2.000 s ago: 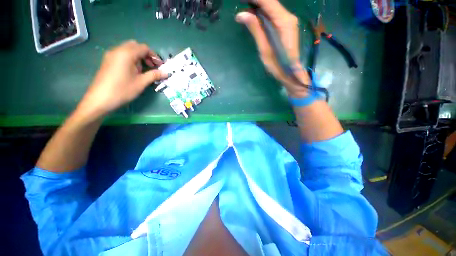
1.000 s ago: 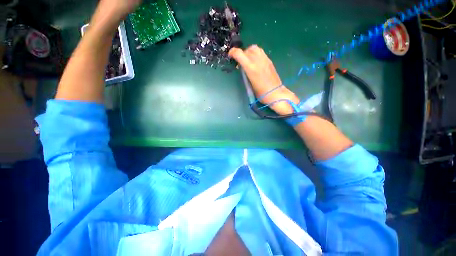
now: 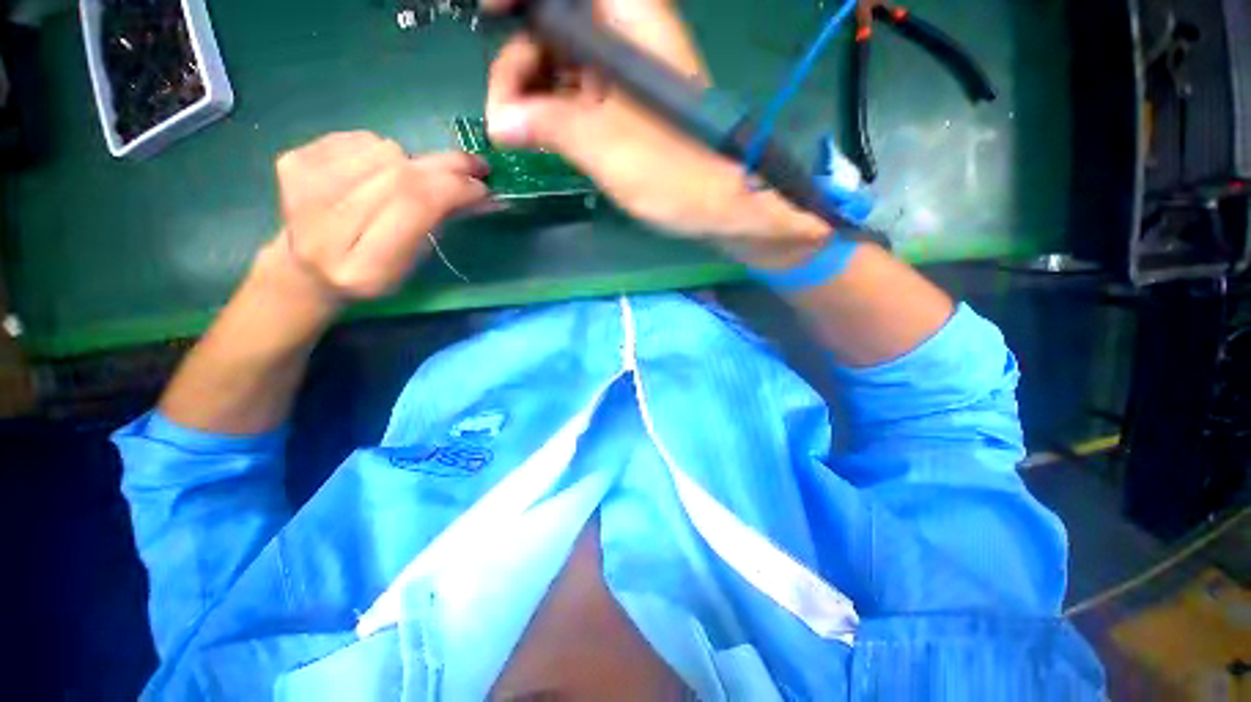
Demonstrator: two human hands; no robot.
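A green circuit board (image 3: 535,174) is tilted low over the mat, between my hands, its plain green face partly showing. My left hand (image 3: 360,213) pinches the board's left edge; a thin pale solder strand (image 3: 446,258) hangs below its fingers. My right hand (image 3: 624,158) is over the board's upper right, its fingertips close to the board. It holds the dark soldering iron (image 3: 645,80), whose handle slants back over the hand and wrist. The iron's tip is not visible. Whether the right fingertips hold a small part is hidden.
A white-rimmed tray (image 3: 220,99) of dark parts is at upper left. Part of the small-component pile (image 3: 436,14) shows at the top edge. Orange-and-black cutters (image 3: 862,96) lie open at upper right, near the blue wrist strap (image 3: 809,263). A black case (image 3: 1136,151) stands at far right.
My left hand has come back from the upper left and now holds a board in front of me. My right hand has moved from the component pile to the board, still with the iron.
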